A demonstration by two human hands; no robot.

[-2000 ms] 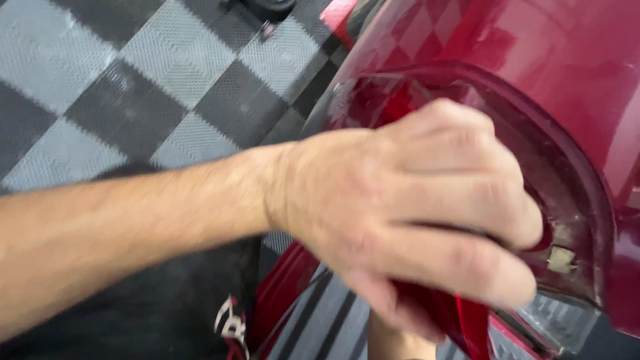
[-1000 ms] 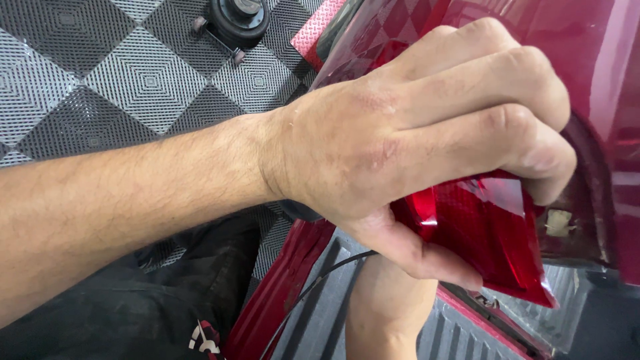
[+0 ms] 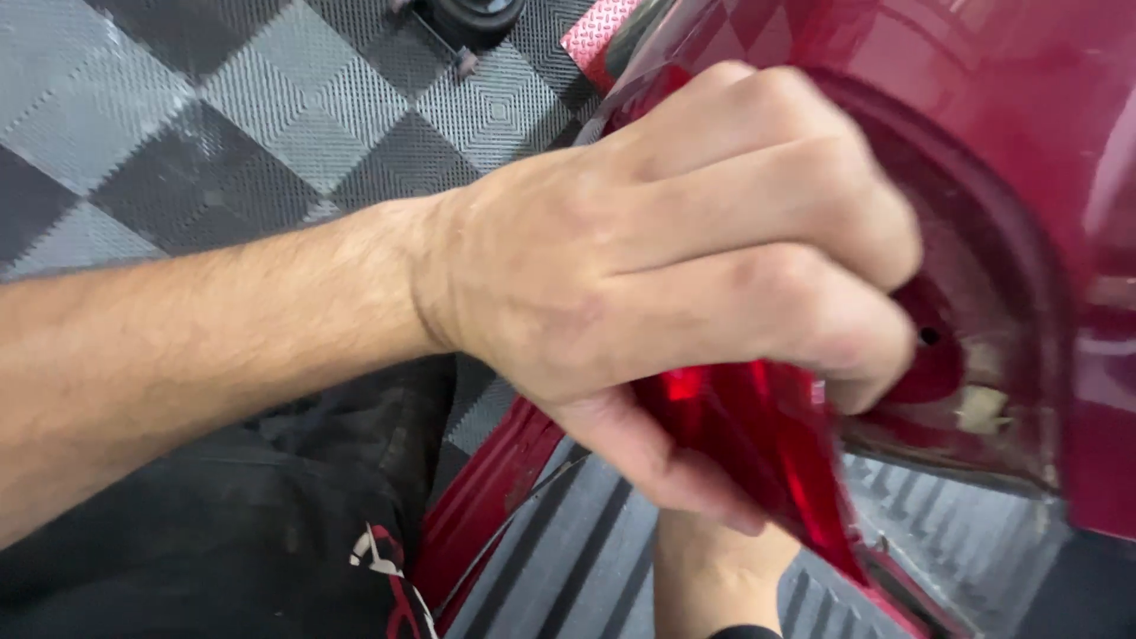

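My left hand [image 3: 674, 257] reaches in from the left and is closed on a red tail light assembly [image 3: 763, 453], fingers over its upper side and thumb along its lower edge. The lamp is tilted beside the curved tail light recess [image 3: 1021, 257] of a dark red vehicle body. A pale plastic clip [image 3: 983, 410] sits low in that recess, near a small dark hole. From the bottom comes my right forearm [image 3: 723, 568], with a black band at its lower end; the lamp and my left hand hide the right hand itself.
Below lies a ribbed grey truck bed surface [image 3: 568, 550] beside a red body edge [image 3: 493, 488], with a thin dark cable. A black round object [image 3: 475, 16] stands on the checkered floor tiles [image 3: 311, 98], near a red diamond-plate piece [image 3: 599, 35]. My dark trousers fill the lower left.
My left hand and the red lamp have moved left from where they were a second ago. More of the recess shows, and the lamp is turned more edge-on.
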